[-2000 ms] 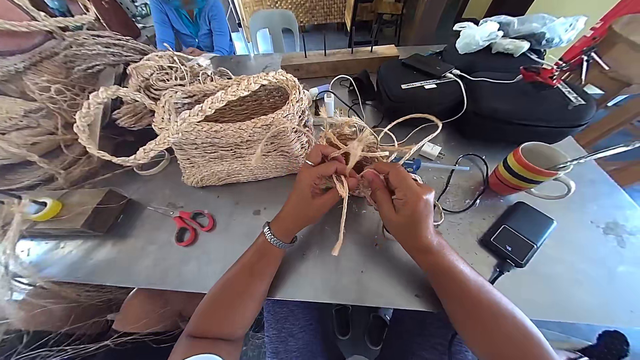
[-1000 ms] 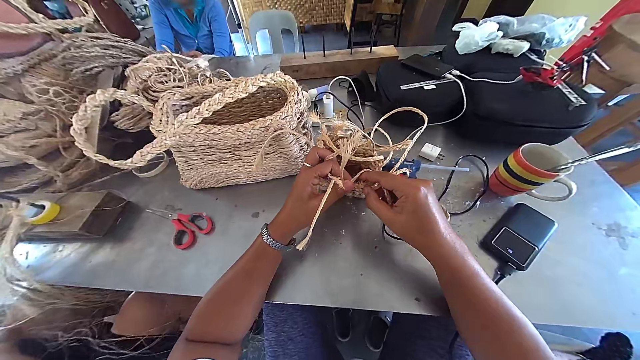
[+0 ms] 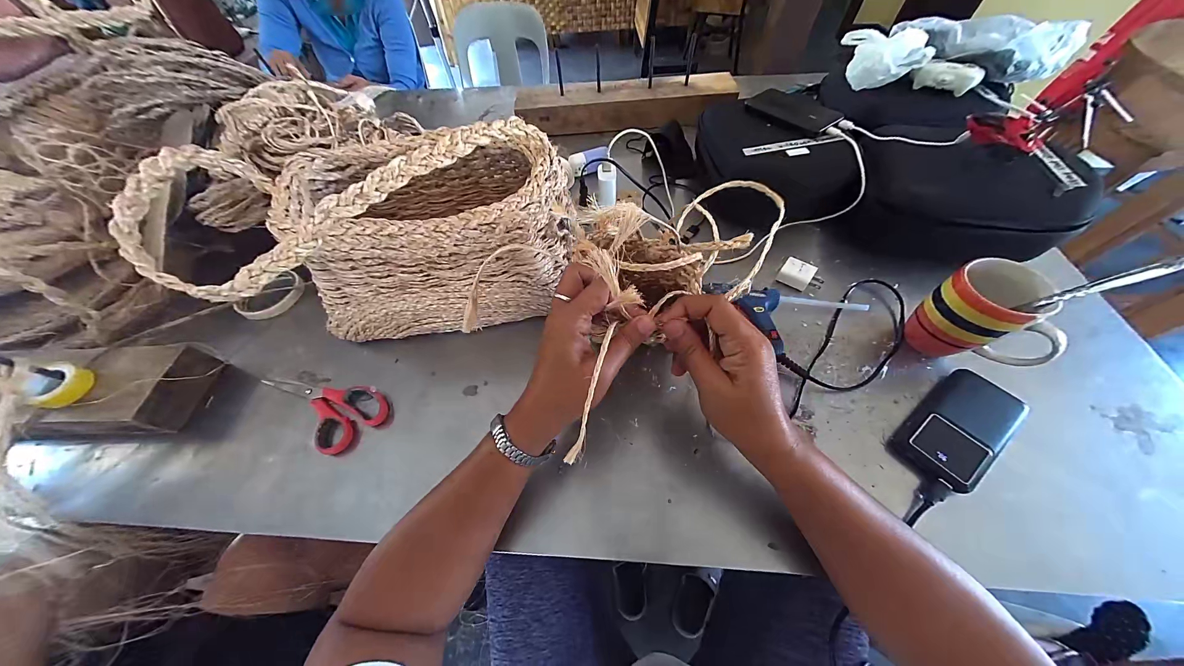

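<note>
My left hand [image 3: 587,338] pinches the frayed end of a small woven fibre piece [image 3: 661,264], with a loose cord [image 3: 597,398] hanging below the fingers. Close beside it, my right hand [image 3: 726,356] grips a thin cord at the fingertips, near the left thumb. More cord loops rise behind the hands. A large woven fibre bag [image 3: 435,268] with a braided handle stands just left of them. The blue glue gun [image 3: 760,310] lies partly hidden behind my right hand. Red-handled scissors [image 3: 338,416] rest on the table to the left.
Right of the hands are a striped mug [image 3: 971,305], a black power bank [image 3: 959,430], a white charger plug [image 3: 798,273] and black cases [image 3: 962,199]. Fibre bundles [image 3: 83,185] and a wooden block [image 3: 139,393] fill the left. A person in blue [image 3: 388,42] sits across the metal table [image 3: 444,481].
The hanging cord end has swung out to the left and then back nearer the hands. The fingers of both hands have shifted on the fibre strands, while both hands stay close together.
</note>
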